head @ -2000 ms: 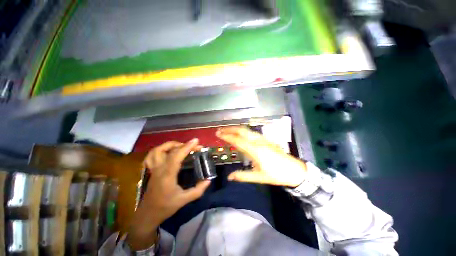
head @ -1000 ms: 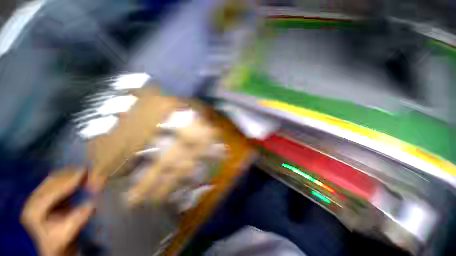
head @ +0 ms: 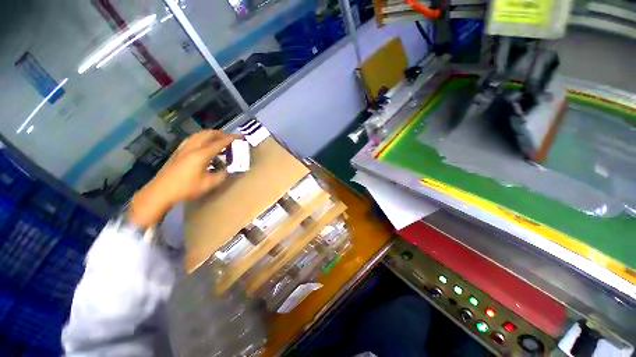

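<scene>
My left hand (head: pixel 185 174) is over the top board of the stack at left, its fingers around a small white-faced housing (head: pixel 239 155) with a dark side. Other white and black housings (head: pixel 254 131) stand at the board's far corner, just beyond it. The tan stacking board (head: pixel 272 174) lies on top of layers of silvery housings (head: pixel 270 218). My right hand is not in view.
The stack is on an orange-brown side table (head: pixel 359 209). A clear crinkled tray (head: pixel 209 321) is left of it. At right are the printing screen (head: pixel 460 171), squeegee assembly (head: pixel 537 125), red strip (head: pixel 481 275), lit control panel (head: pixel 453 296) and white paper (head: pixel 397 202).
The view has swung left from the printing machine to the stack. My left hand has moved from the lap area to the stack top. My right hand has gone out of view.
</scene>
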